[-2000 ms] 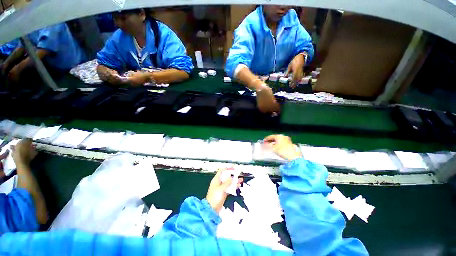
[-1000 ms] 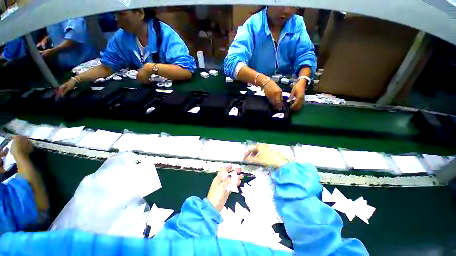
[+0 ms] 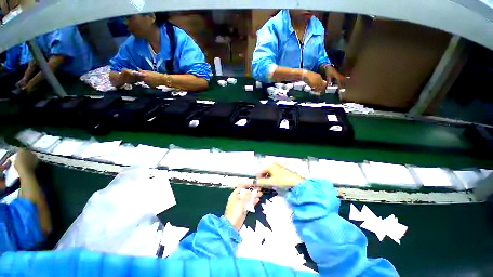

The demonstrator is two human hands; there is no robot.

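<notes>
My left hand (image 3: 238,206) holds small white slips (image 3: 250,201) above the near green surface. My right hand (image 3: 280,177) is beside it, fingertips close to the slips, at the near edge of the belt row; whether it grips one I cannot tell. A pile of white slips (image 3: 278,224) lies between my forearms, partly hidden by my right sleeve. More loose slips (image 3: 381,224) lie right of my right forearm. Bagged white booklets (image 3: 338,172) lie in a row on the green belt just beyond my hands.
A large cloudy plastic bag (image 3: 108,208) lies left of my hands, with a white sheet (image 3: 161,193) on it. A pale worn rail (image 3: 378,195) edges the belt. Black boxes (image 3: 265,119) stand in a row beyond. Workers are opposite; another person's arm (image 3: 32,195) is at left.
My right hand has moved left and nearer, from the booklet row to beside my left hand. The booklets and black boxes have shifted right. The opposite worker's hands have left the boxes.
</notes>
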